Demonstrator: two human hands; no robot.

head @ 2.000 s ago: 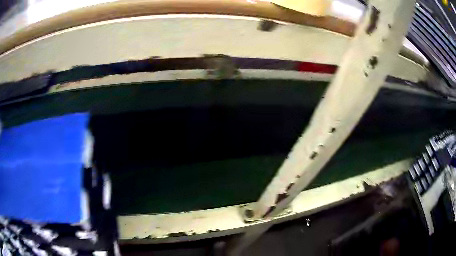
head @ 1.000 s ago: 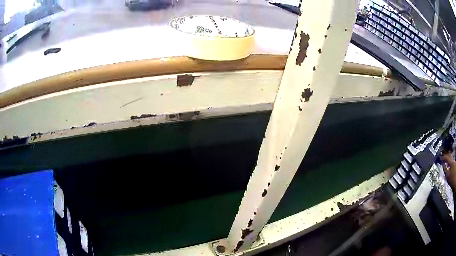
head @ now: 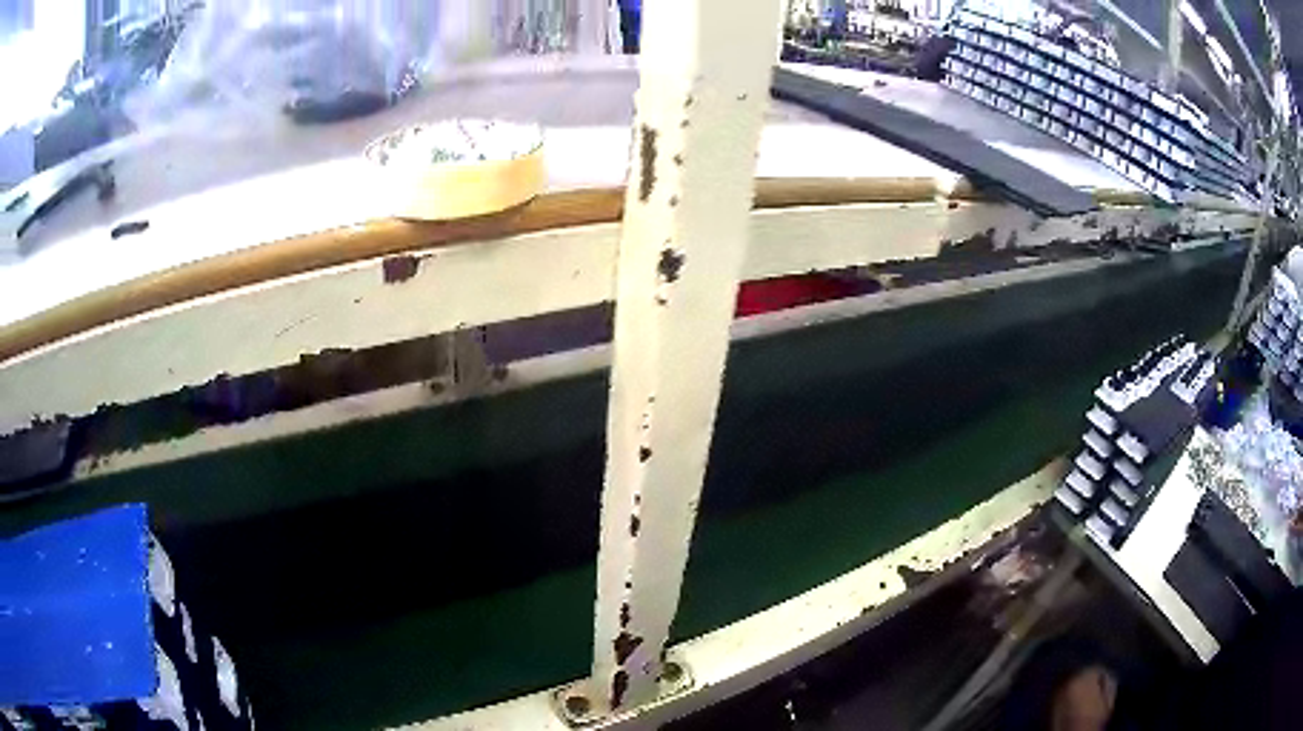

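Neither hand shows clearly. A small, blurred skin-toned patch lies in the dark at the bottom right edge; it may be part of a hand, but I cannot tell whose. At the right stands a stack of black trays with white pieces (head: 1122, 450) along their sides. Beside it is a loose heap of small white and silvery parts (head: 1257, 464). At the lower left, a bright blue sheet (head: 79, 607) lies on more black and white layers, cut off by the picture's edge.
A cream metal post (head: 665, 357) with chipped paint stands upright in front of a dark green belt or bench surface (head: 857, 414). Behind is a pale shelf with a roll of tape (head: 479, 189), a long dark strip (head: 943, 140) and stacked black and white rows (head: 1065, 107).
The view has swung up and to the right. The post has shifted left and stands more upright in the picture. The tape roll and shelf now show more fully, and so does the right-hand stack.
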